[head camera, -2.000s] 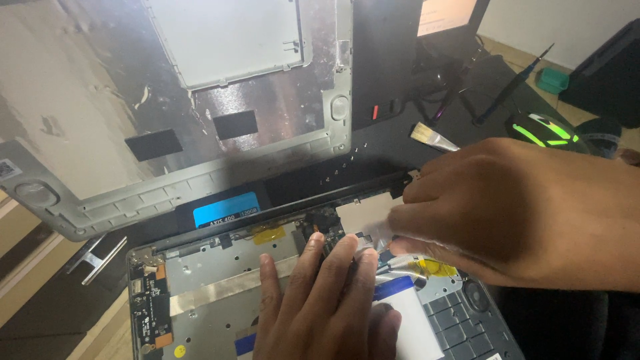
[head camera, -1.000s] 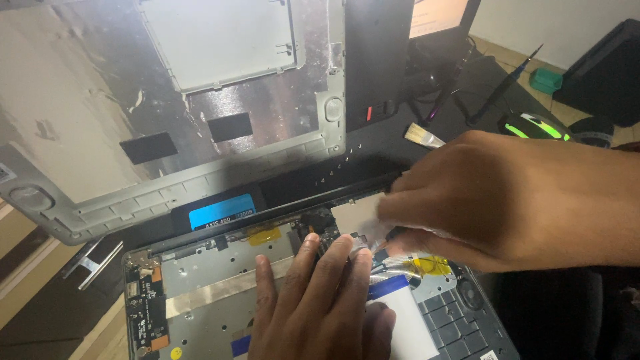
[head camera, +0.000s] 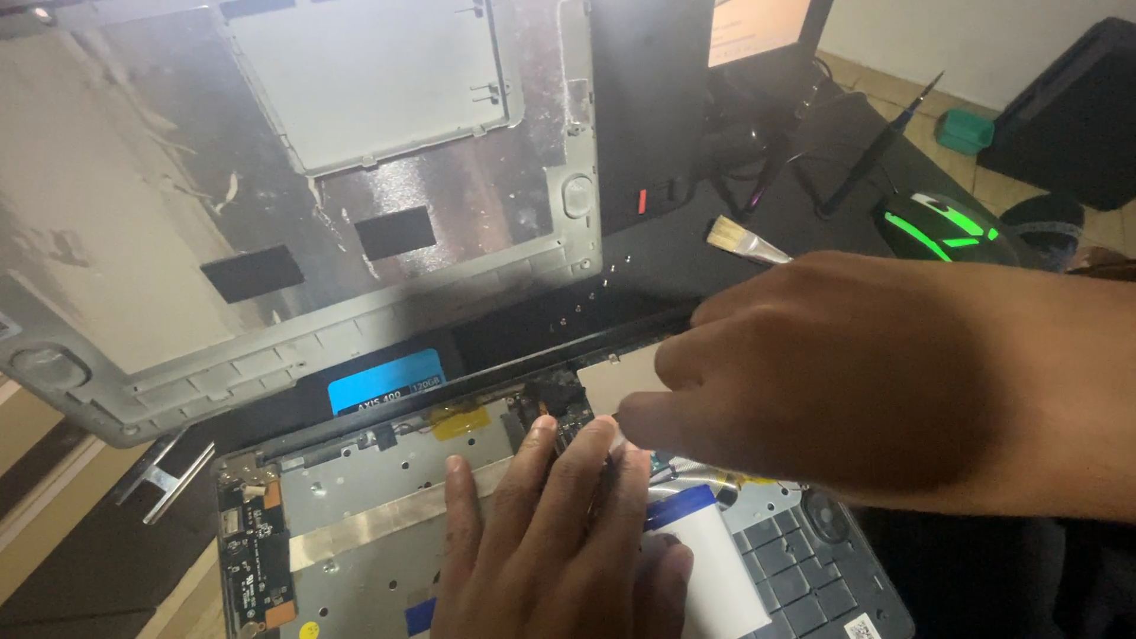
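Observation:
An opened laptop base (head camera: 364, 497) lies before me with its inner parts exposed. My left hand (head camera: 559, 541) rests on its middle, fingers spread over the board area, thumb near a white battery pack (head camera: 710, 568) with a blue edge. My right hand (head camera: 799, 373) is bent over the base near a pale metal plate (head camera: 617, 377); its thumb and index finger come together by my left fingertips, and whatever they may pinch is hidden. A flat ribbon cable (head camera: 382, 528) runs to a small circuit board (head camera: 253, 559) on the left side.
Behind the base stands the detached laptop bottom cover (head camera: 479, 209). A blue-labelled solid-state drive (head camera: 386, 377), several small screws (head camera: 579, 308), a flat brush (head camera: 741, 240), a lit computer mouse (head camera: 945, 231) and a soldering iron (head camera: 874, 151) lie on the dark table. A metal stand (head camera: 164, 479) is at left.

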